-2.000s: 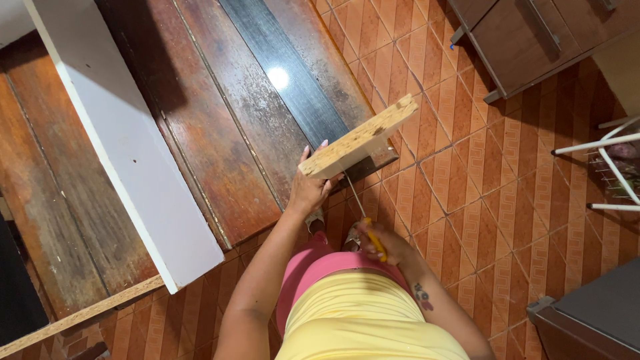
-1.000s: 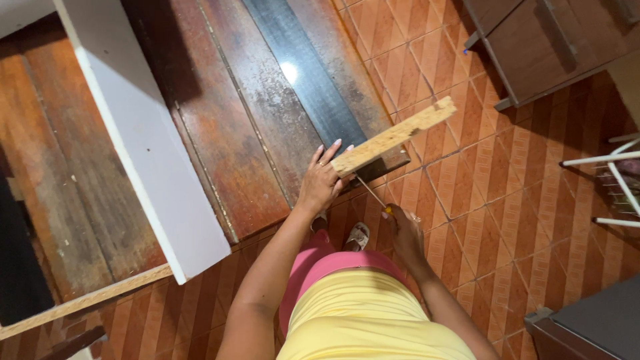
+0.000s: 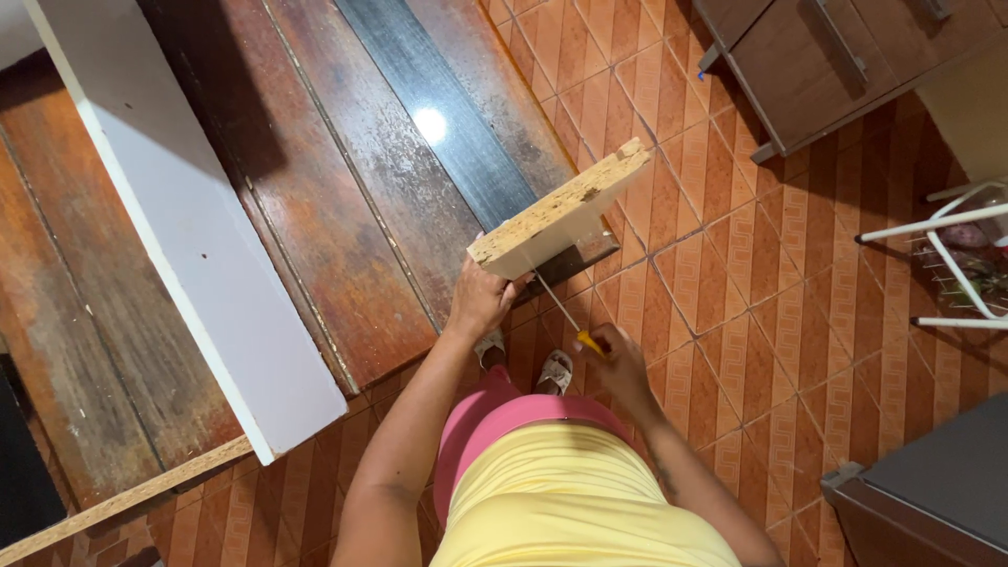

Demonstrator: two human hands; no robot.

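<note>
A particleboard panel (image 3: 563, 206) with a chipped raw edge stands on edge near the corner of the wooden table (image 3: 370, 315), across the end of a dark strip (image 3: 441, 110). My left hand (image 3: 482, 298) grips the panel's near end, with the thumb at its lower face. In my right hand (image 3: 618, 364) is the yellow handle of a screwdriver (image 3: 563, 309). Its long thin shaft reaches up to the near face of the panel, where the tip cannot be made out.
On the table's left lies a long white board (image 3: 213, 260), joined near its lower end to a raw-edged particleboard strip (image 3: 126, 498). Brown drawers (image 3: 819, 63) stand at the upper right, a white metal rack (image 3: 957, 260) at the right, and a dark-topped piece of furniture (image 3: 937, 472) at the lower right.
The panel stays across the table's corner, its broad near face showing more than one second ago. My left hand's fingers, spread on top then, are now mostly behind the panel. The screwdriver remains in my right hand.
</note>
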